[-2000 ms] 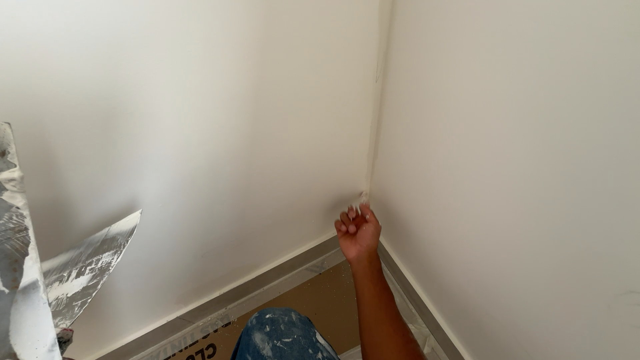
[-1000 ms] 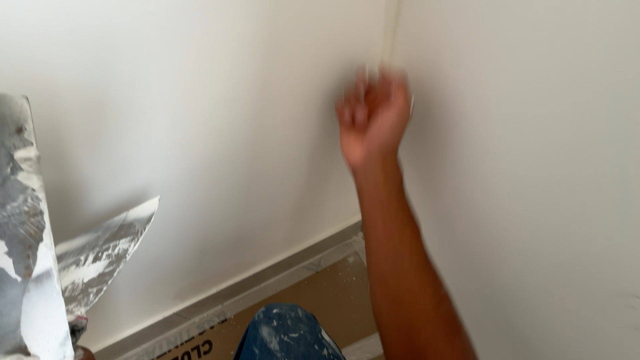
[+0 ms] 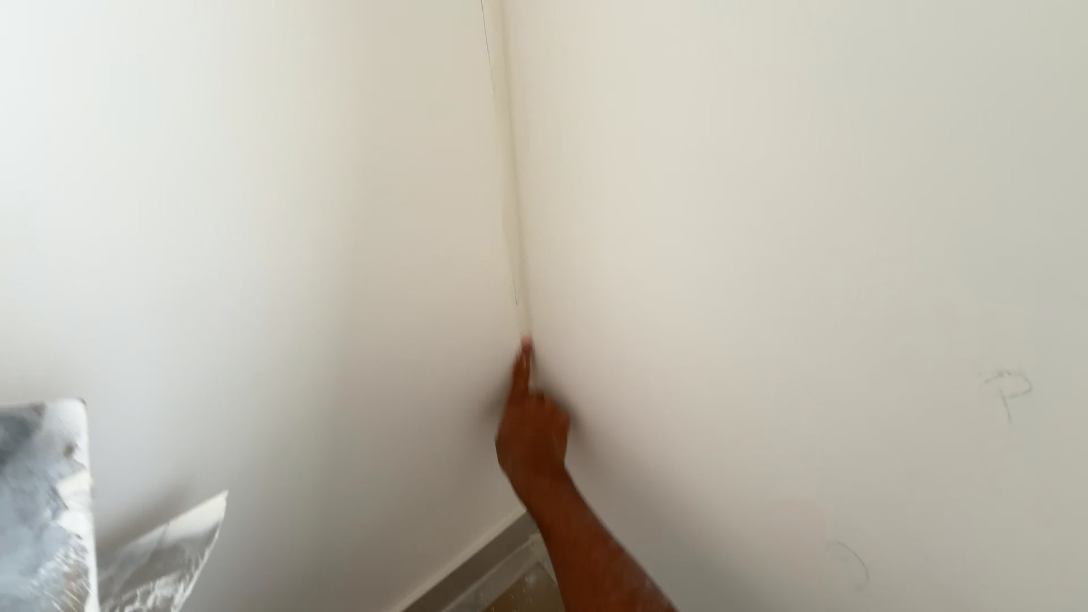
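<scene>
My right hand (image 3: 534, 425) is at the inside corner (image 3: 514, 170) of two off-white walls. Its index finger stretches upward and touches the corner joint, while the other fingers curl in. A pale sliver shows beside the index finger; whether the hand holds anything is unclear. A beige strip of filler or tape runs up the joint, with a thin dark line along its left edge. At the lower left are a flat metal plate (image 3: 51, 501) and a metal taping knife blade (image 3: 166, 557), both smeared with white compound. My left hand is out of view.
A grey baseboard (image 3: 476, 565) runs along the foot of the left wall. Brown floor covering (image 3: 527, 592) lies beside it, partly hidden by my right forearm. The right wall (image 3: 807, 255) bears faint pencil marks (image 3: 1009, 393).
My right hand has gone from curled fingers near the corner to an extended index finger touching the joint. The view has shifted; the knee and printed floor covering are no longer seen.
</scene>
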